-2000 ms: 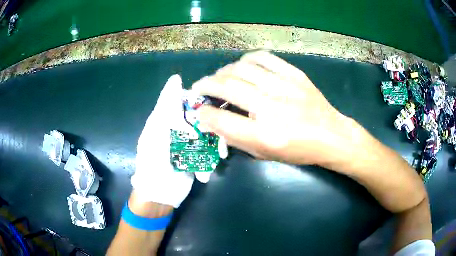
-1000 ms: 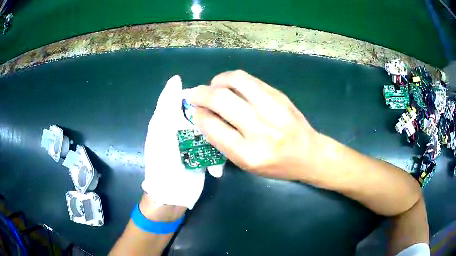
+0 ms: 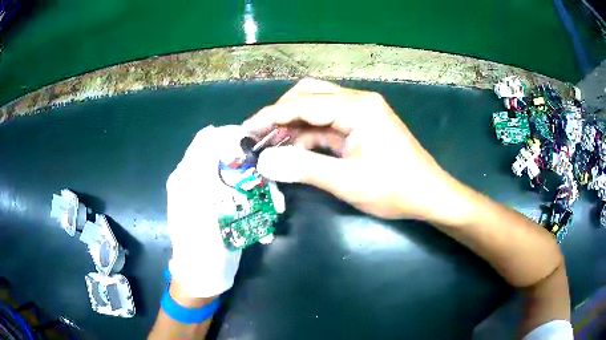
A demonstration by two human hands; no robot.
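Observation:
My left hand (image 3: 202, 206), in a white glove with a blue wristband, holds a green circuit board (image 3: 250, 220) above the dark bench. Blue, red and green-white lead wires (image 3: 234, 174) loop at the board's upper end. A small round black part (image 3: 248, 143) sits by the wires, between my two hands. My bare right hand (image 3: 352, 153) is at the black part, with thumb and fingers curled around thin shiny metal pins (image 3: 271, 139). Its exact grip on the black part is partly hidden by the fingers.
Three white housings (image 3: 109, 294) lie in a row on the dark bench (image 3: 372, 279) at the left. A tangled pile of wired board assemblies (image 3: 565, 143) lies at the right. A worn pale ledge (image 3: 319, 61) separates the bench from the green belt (image 3: 372, 23).
My left hand has moved slightly left and down and tilted the board. The right hand's fingers have opened around the black part, so the black part and metal pins now show.

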